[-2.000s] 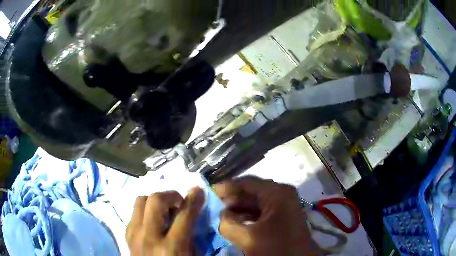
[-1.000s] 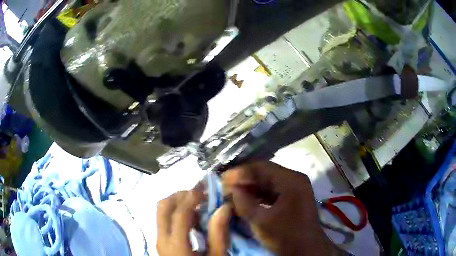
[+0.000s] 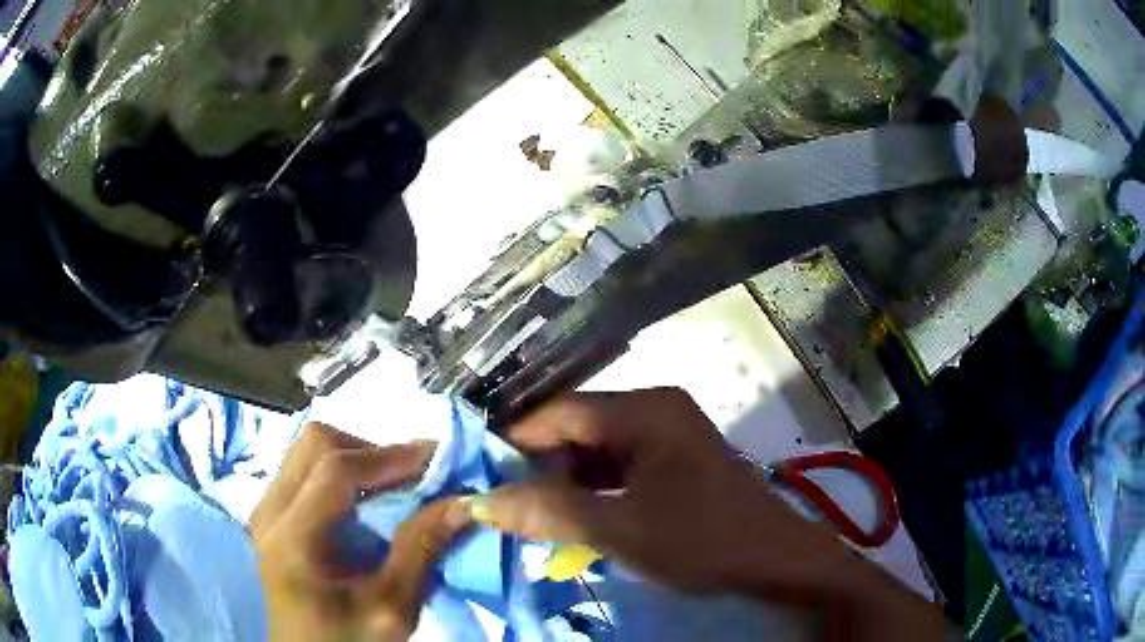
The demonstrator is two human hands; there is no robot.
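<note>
A light-blue fabric piece with narrow straps point(image 3: 475, 561) lies between my hands, just below the presser foot point(image 3: 421, 355) of the sewing machine. My left hand point(image 3: 345, 533) grips its left side, with the fingers curled. My right hand point(image 3: 628, 483) pinches its upper right edge near the machine arm's tip. A yellow bit point(image 3: 571, 561) shows on the work below my right hand. White-grey tape point(image 3: 816, 173) runs along the machine's lower arm to the needle area. The fingers hide part of the seam edge.
The olive-grey machine head point(image 3: 188, 113) fills the upper left. A pile of light-blue pieces point(image 3: 188, 539) lies at the left. Red-handled scissors point(image 3: 844, 495) lie right of my right hand. A blue lattice basket point(image 3: 1036, 552) holding blue pieces stands at the right. A brown bit point(image 3: 537, 152) lies behind the arm.
The fabric has been turned and spread so that its straps and the yellow bit show. My hands have shifted left in the picture and my left hand has opened wider around the work. The view has shifted.
</note>
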